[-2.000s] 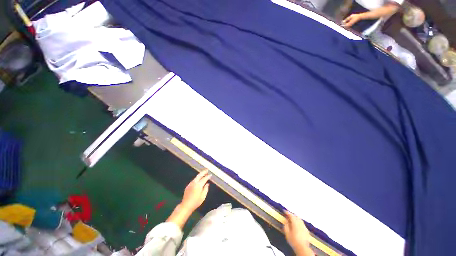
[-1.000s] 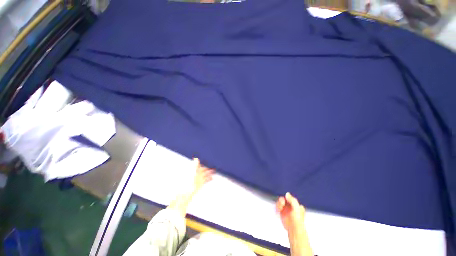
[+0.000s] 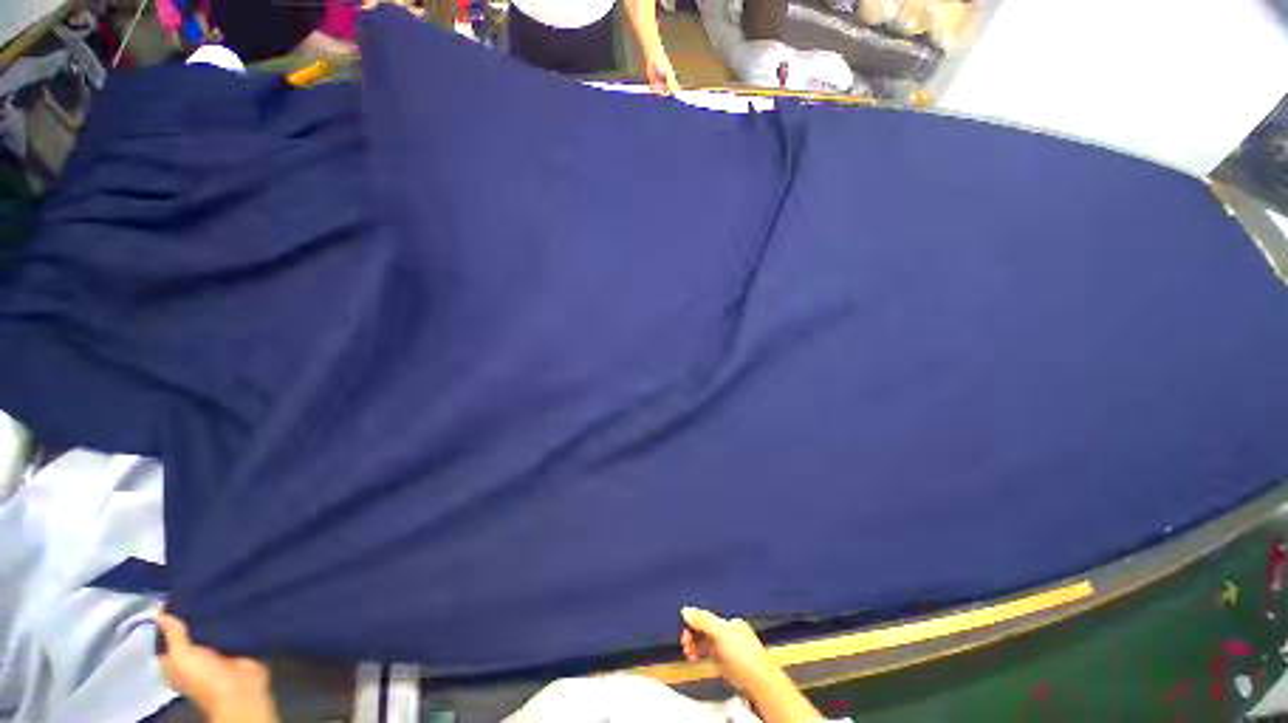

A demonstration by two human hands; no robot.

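Note:
A navy fabric ply [image 3: 904, 353] covers most of the table, with long diagonal folds running from its near-left corner. My left hand [image 3: 215, 681] is at the lower left, its fingers closed on that near-left corner. My right hand [image 3: 728, 650] is at the near edge, fingertips pinching the fabric edge. A yellow smoothing stick [image 3: 939, 626] lies along the near table edge, partly behind my right hand. The end of the silver guide rail [image 3: 386, 695] shows at the bottom; the fabric hides the rest.
Crumpled white fabric [image 3: 85, 622] lies at the lower left. Another person's hand [image 3: 660, 71] is at the far table edge. A large white surface [image 3: 1109, 71] is at the upper right. Green floor [image 3: 1130, 664] with red scraps shows at the lower right.
The navy ply now reaches the near edge, covering the white strip and most of the rail. My left hand has moved left to its corner. Both hands now hold its edge.

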